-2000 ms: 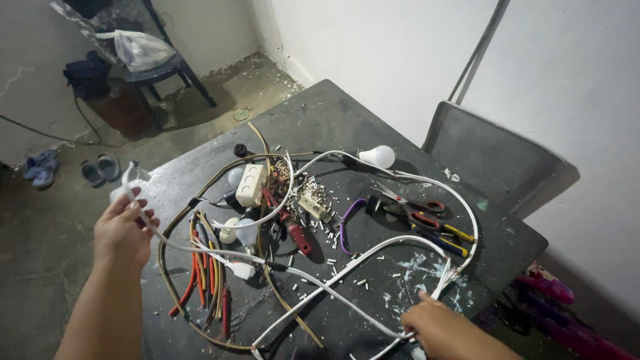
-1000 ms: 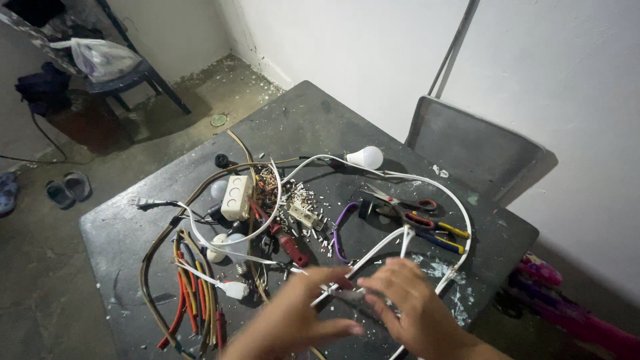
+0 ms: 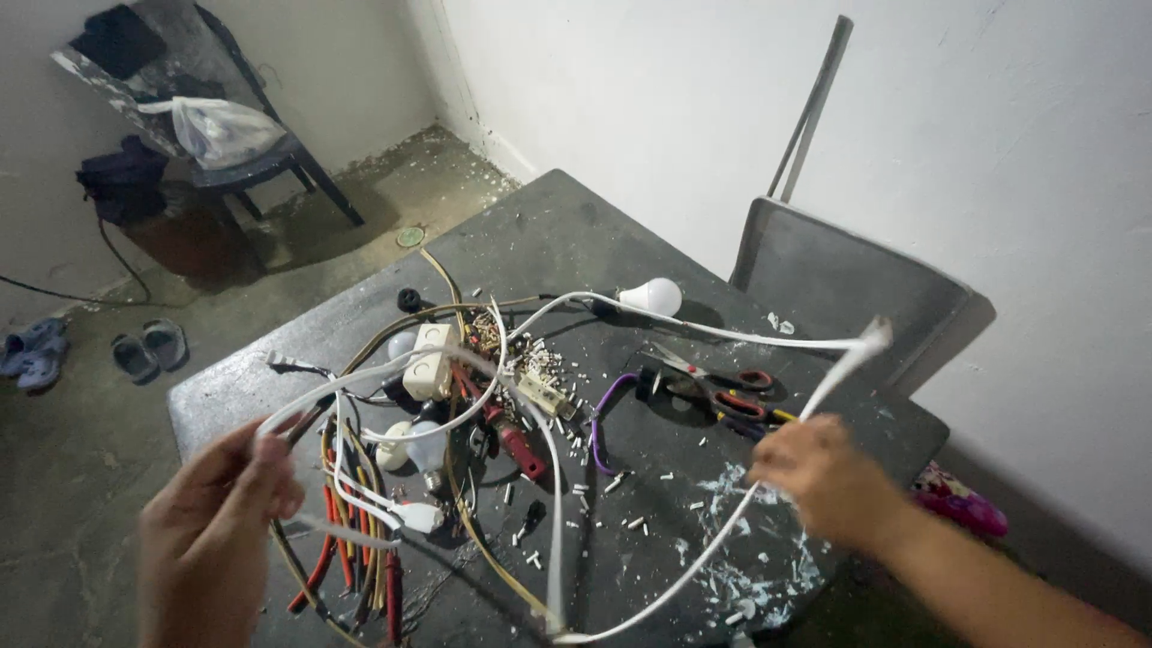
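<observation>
My left hand (image 3: 220,513), at the lower left, pinches a white electrical cable (image 3: 693,576) between thumb and fingers. My right hand (image 3: 805,463) grips another stretch of it over the table's right side, where the cable runs up to a blurred bend. An LED bulb (image 3: 652,297) lies at the back beside the cable. Between my hands are a white outlet box (image 3: 429,364), a second bulb (image 3: 425,450), a red-handled tool (image 3: 520,450), a white plug (image 3: 418,516) and a bundle of red, black and tan wires (image 3: 355,549). Scissors (image 3: 742,380) lie near my right hand.
The dark table (image 3: 558,225) bears a purple wire (image 3: 598,427) and scattered white cable-sheath scraps (image 3: 540,364). A grey chair back (image 3: 846,279) stands behind its right edge. A chair with a plastic bag (image 3: 220,130) and sandals (image 3: 148,349) are at the left.
My hands were close together over the table's front a second ago. They have moved apart, left hand to the left and right hand to the right, with cable lifted between them.
</observation>
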